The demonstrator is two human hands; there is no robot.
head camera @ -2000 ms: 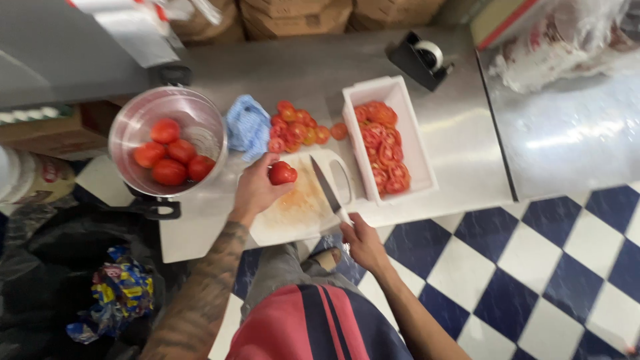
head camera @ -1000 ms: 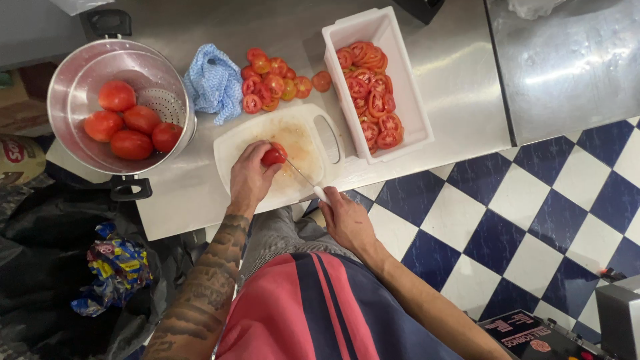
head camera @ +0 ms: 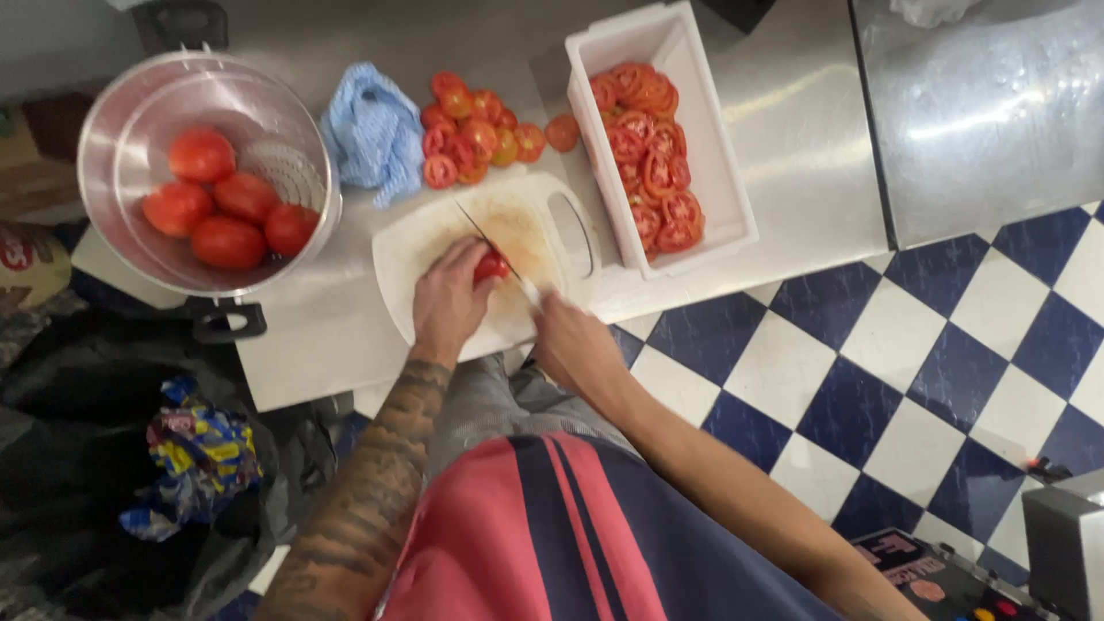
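Observation:
My left hand [head camera: 450, 297] holds a red tomato [head camera: 491, 266] down on the white cutting board [head camera: 414, 233]. In my right hand [head camera: 578, 341] is the white handle of a kitchen knife [head camera: 488, 238], its thin blade lying across the tomato's right side and pointing up and left. Beyond the board sits a pile of tomato end pieces [head camera: 479, 129], with one piece [head camera: 562, 133] apart beside the white plastic tub [head camera: 733, 190]. Tomato slices [head camera: 660, 164] lie in that tub. Several whole tomatoes [head camera: 228, 242] rest in the metal colander pot [head camera: 108, 216] at the left.
A crumpled blue cloth [head camera: 371, 129] lies between pot and pile on the steel counter [head camera: 802, 155]. Below the counter at left, a black bag [head camera: 78, 414] holds crumpled wrappers [head camera: 203, 457]. At lower right stands a dark case [head camera: 940, 569] on the checkered floor.
Two seconds ago my left hand held the tomato with the knife blade apart from it, to its right; now the tomato is on the board with the blade at it. The view has moved closer.

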